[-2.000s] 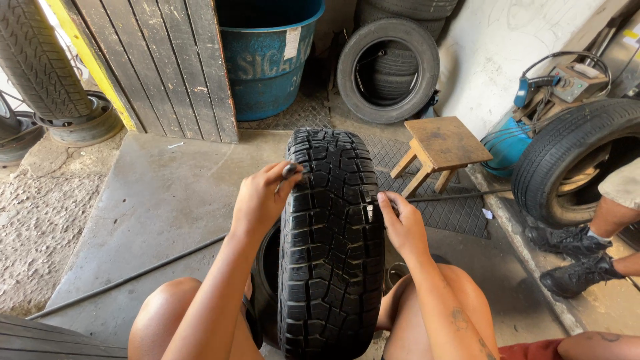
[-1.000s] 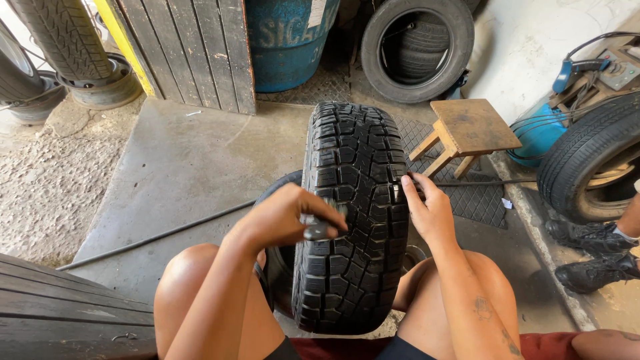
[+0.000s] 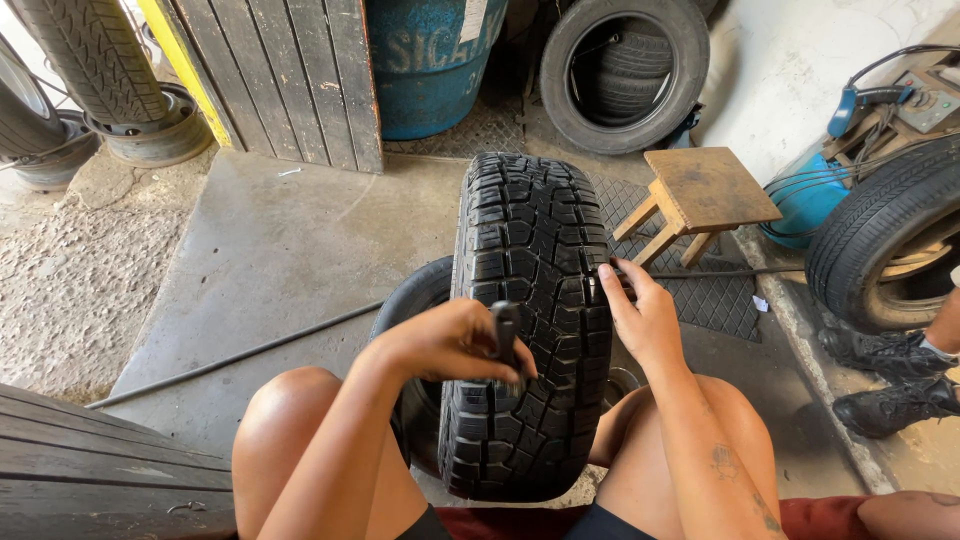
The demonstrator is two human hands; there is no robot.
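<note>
An upright tyre with a chunky, wet-looking black tread [image 3: 536, 247] stands between my knees. My left hand [image 3: 454, 341] is over the left part of the tread, its fingers closed round a small dark-handled brush [image 3: 507, 337] whose bristle end points down at the tread. On the tyre's right shoulder rests my right hand [image 3: 637, 300], thumb on the edge and fingers partly hidden behind it. Whether that hand also holds some small thing cannot be told.
Another tyre [image 3: 409, 292] lies low behind the left side. A wooden stool [image 3: 709, 184], a leaning tyre [image 3: 551, 82] and a blue tub [image 3: 427, 82] are beyond. A hose [image 3: 247, 356] crosses the floor. At right are a tyre [image 3: 862, 232] and a person's black boots [image 3: 892, 405].
My left hand has gone from the tread's upper left edge down to its lower middle, with the dark-handled thing still in it. My right hand has stayed at the right shoulder.
</note>
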